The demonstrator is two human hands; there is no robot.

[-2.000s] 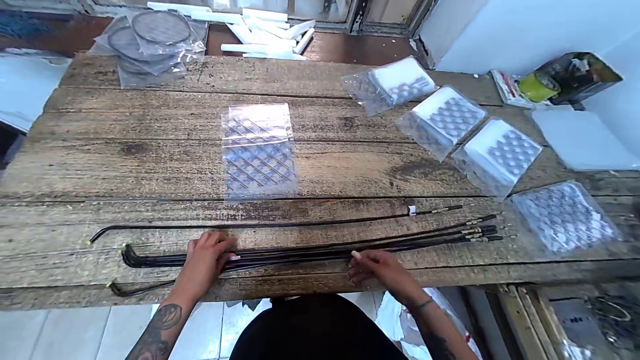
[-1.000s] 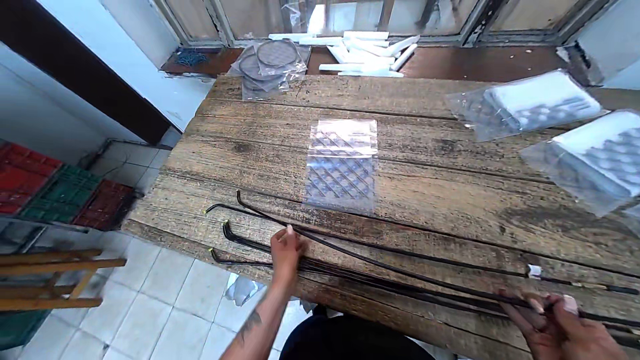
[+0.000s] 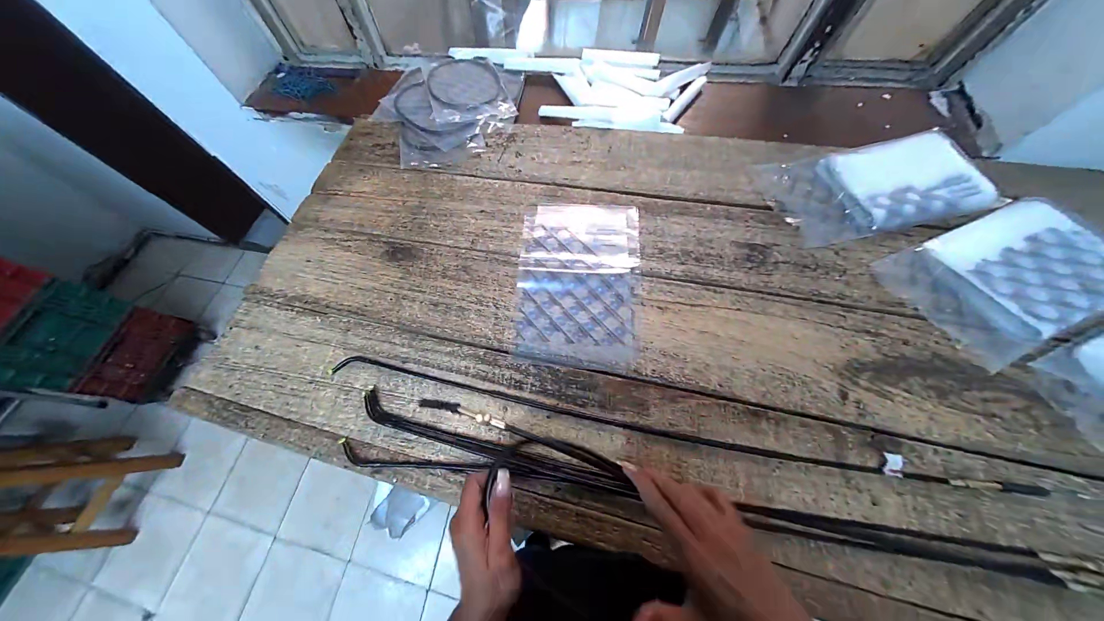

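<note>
Several long black cables (image 3: 431, 438) with bent ends lie along the near edge of the wooden table. My left hand (image 3: 487, 535) pinches a curved part of one black cable between thumb and fingers. That cable bends back on itself, and its brass-coloured end fitting (image 3: 483, 420) points left above the bundle. At the bundle, my right hand (image 3: 707, 526) has its fingers on the bent cable; its grip is partly hidden and blurred. A single black cable (image 3: 604, 418) with a small white tag (image 3: 893, 465) lies farther back. A clear plastic bag (image 3: 576, 289) lies flat mid-table.
Bags with coiled dark rings (image 3: 466, 86) lie at the table's back left. White tubes (image 3: 617, 90) are heaped near the window. Plastic-wrapped white packs (image 3: 914, 181) lie at the right. Red and green crates (image 3: 78, 345) and a wooden stool (image 3: 78, 496) stand on the left.
One cable, stretched out between my hands a second ago, is now bent back with its fitting toward the left. My right hand has come in from the right, close to my left hand.
</note>
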